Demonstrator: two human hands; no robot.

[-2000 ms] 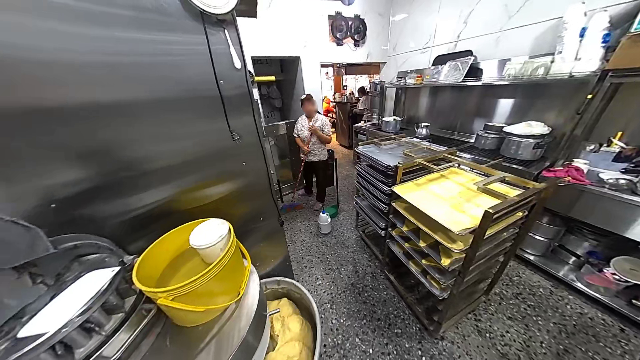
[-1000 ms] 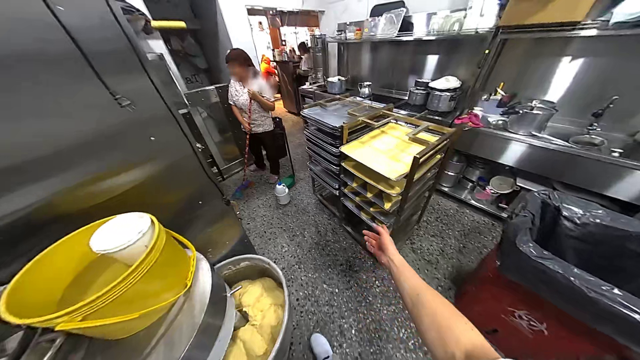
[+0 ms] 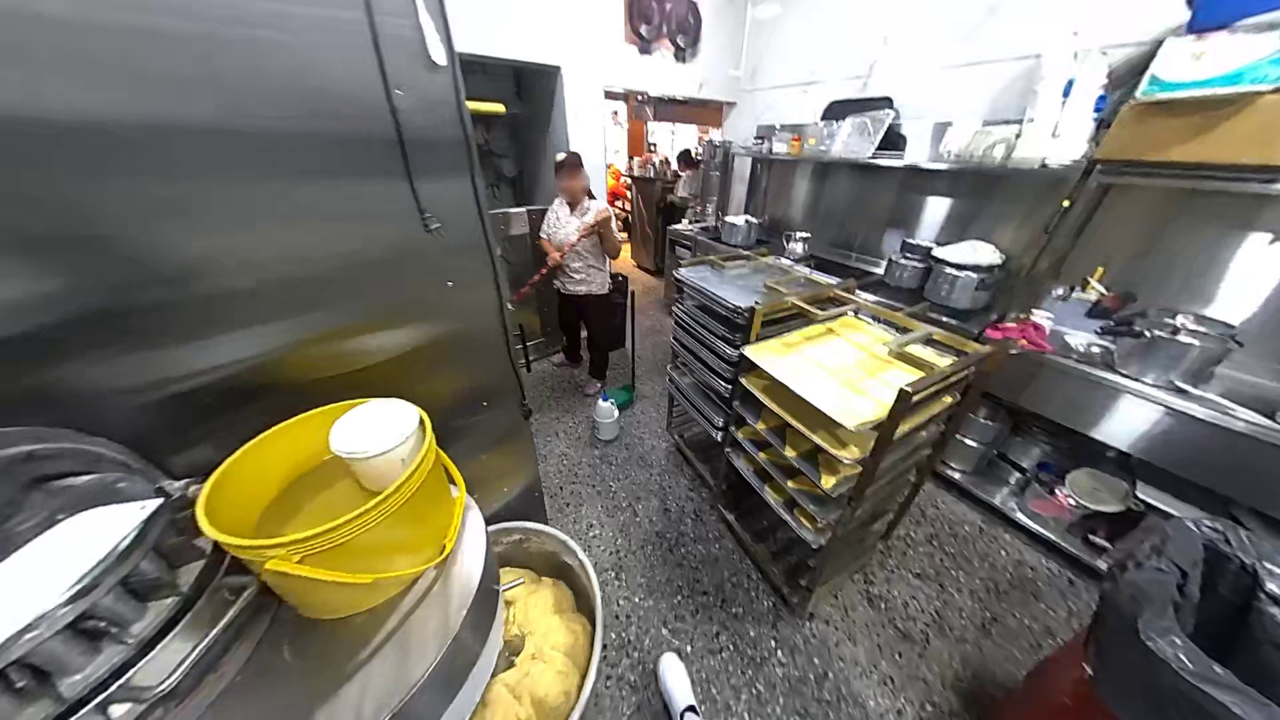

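Observation:
Neither of my hands shows at this moment. Yellow dough (image 3: 545, 640) fills a round metal mixer bowl (image 3: 588, 560) at the bottom centre. Left of it, a stack of yellow plastic buckets (image 3: 350, 560) rests tilted on the mixer's metal top, with a white tub (image 3: 376, 440) inside. A metal tray rack (image 3: 890, 440) stands right of centre, and a yellow-coated sheet tray (image 3: 835, 365) lies at its top. Lower trays in it carry yellow pieces. Behind it is a second rack holding stacked metal trays (image 3: 705, 345). A shoe tip (image 3: 677, 684) shows at the bottom edge.
A person (image 3: 585, 265) holding a long red handle stands in the aisle, beside a white jug (image 3: 606, 417) and a green dustpan (image 3: 620, 396). A tall steel cabinet (image 3: 250, 220) borders the left. At right are a steel counter (image 3: 1090, 395) with pots and a black-lined red bin (image 3: 1130, 610).
My right hand, stretched toward the tray rack one second ago, is out of view. The person in the aisle holds the long handle raised at a slant, where it was lower before. The view has swung.

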